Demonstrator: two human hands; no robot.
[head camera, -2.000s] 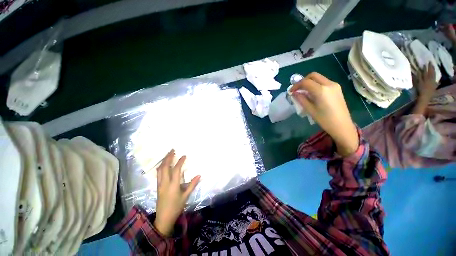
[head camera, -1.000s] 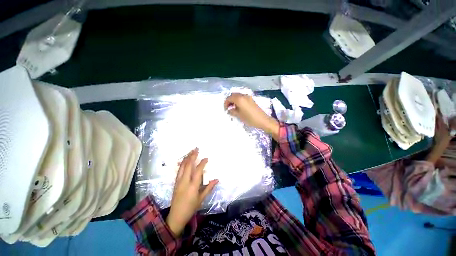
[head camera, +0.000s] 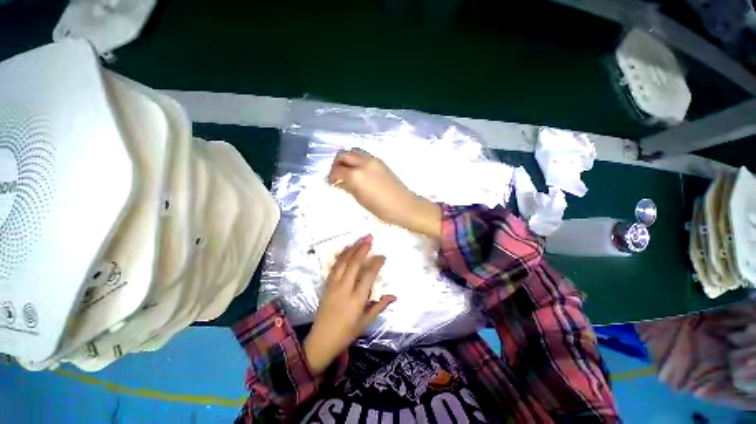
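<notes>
A white housing panel lies in front of me on clear poly bags. Strong glare washes out most of its face and outline. My left hand rests on the panel's near left part with fingers spread, holding nothing. My right hand is over the panel's far left part, fingers bent and pinched together. The glare hides what is between its fingertips; a wiping cloth cannot be made out clearly.
Stacked panels lean at my left. Crumpled wipes and a solvent bottle with its lid flipped open are right of the bags. Another panel stack stands far right. Bagged panels lie on the belt beyond the rail.
My right hand has gone from the bottle to the panel and moved left across it. My left hand stays on the panel. The view has turned, so the bench things appear shifted.
</notes>
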